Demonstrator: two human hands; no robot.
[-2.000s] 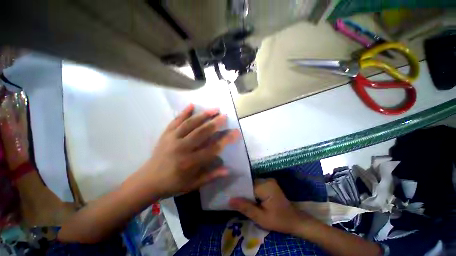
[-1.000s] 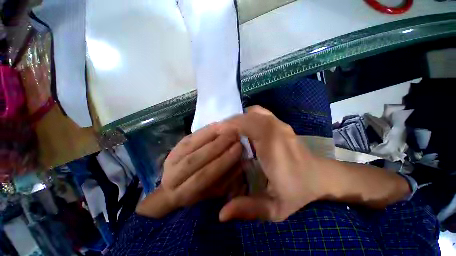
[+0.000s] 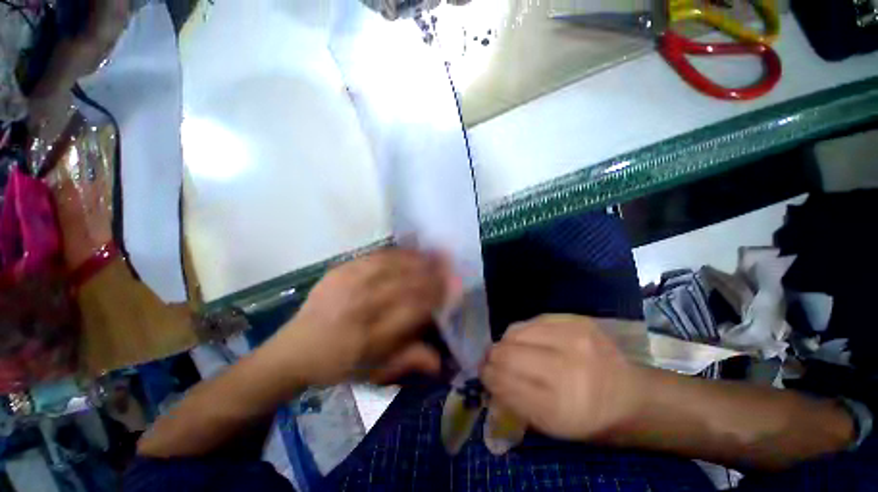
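A long white-faced piece (image 3: 433,183) with a thin dark right edge runs from the bright machine area at the top over the table's front edge towards the lap. My left hand (image 3: 380,312) is blurred and lies against the piece's left side near its lower part; whether it grips is unclear. My right hand (image 3: 558,375) pinches the piece's narrow lower end between its fingers. The presser foot area (image 3: 424,12) is at the top edge, mostly cut off and washed out by light.
Scissors (image 3: 722,58) lie at the upper right, beside a dark tray (image 3: 836,29). The green table edge (image 3: 674,168) crosses the middle. Offcuts (image 3: 761,298) are heaped at right. Another white-faced piece (image 3: 152,154), a brown board (image 3: 125,327) and a bright pink item (image 3: 29,226) are at left.
The view tilted down, then partly back up. My hands were flat on the piece, then together at its lower end; now they are apart, the right one pinching the end.
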